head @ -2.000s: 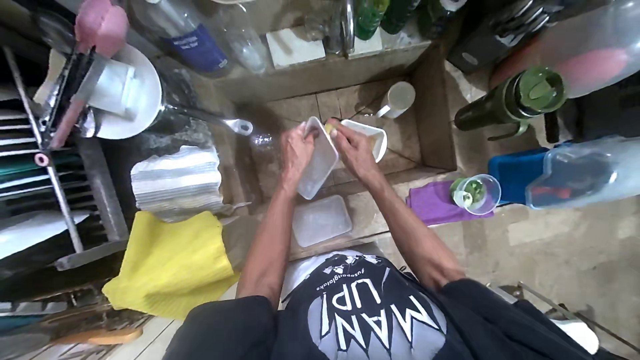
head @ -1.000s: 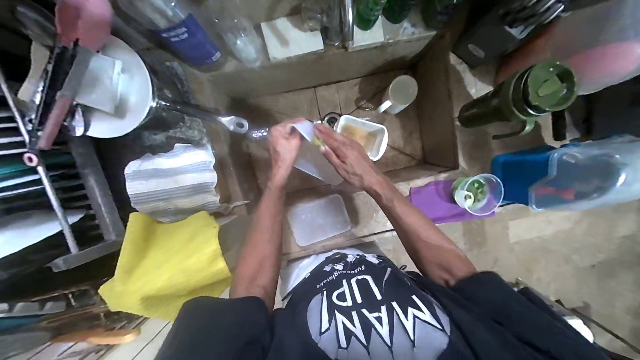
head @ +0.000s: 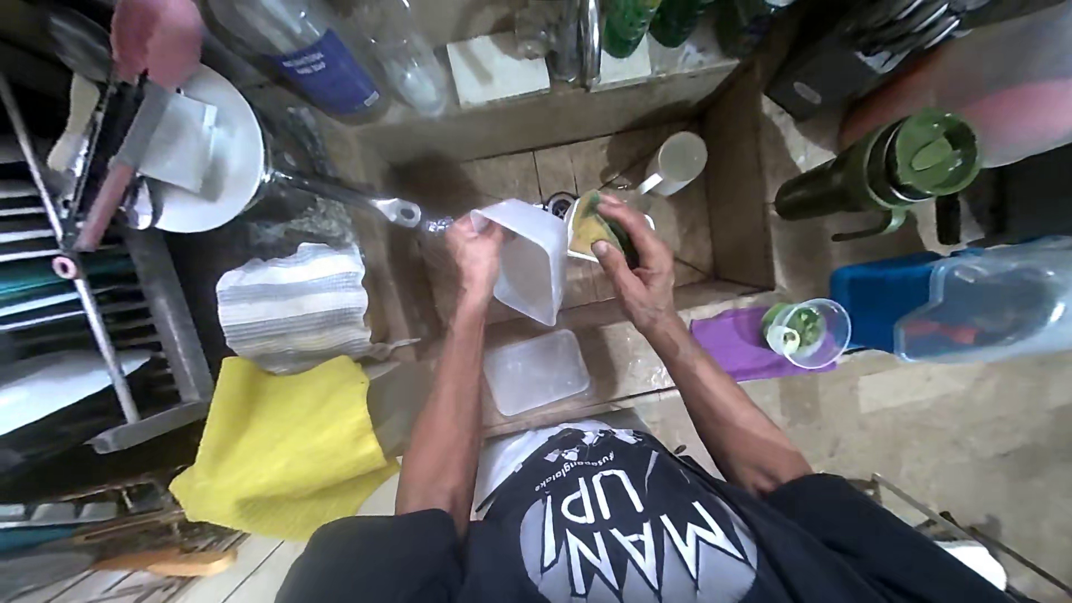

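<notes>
Over a tiled sink basin point(head: 502, 180), my left hand point(head: 476, 255) grips a translucent plastic container point(head: 532, 264) by its edge, tilted with its inside facing me. My right hand point(head: 638, 260) holds a yellow and green sponge point(head: 593, 228) just right of the container, apart from it. A white tub point(head: 584, 251) lies in the basin, mostly hidden behind the sponge and hand. Beyond it a white mug point(head: 677, 163) rests on its side or tilted; I cannot tell which. On the near ledge lies a translucent flat lid point(head: 538, 372).
A ladle handle point(head: 352, 197) reaches over the basin's left edge. Left are a striped cloth point(head: 293, 301), yellow cloth point(head: 285, 448) and dish rack point(head: 105, 335). Right stand a green tumbler point(head: 879, 163), a clear cup point(head: 808, 333) on purple cloth point(head: 720, 343), and a blue container point(head: 879, 297).
The sponge has come away from the container, and my right hand has moved to the right with it. The container has turned so that its inside shows.
</notes>
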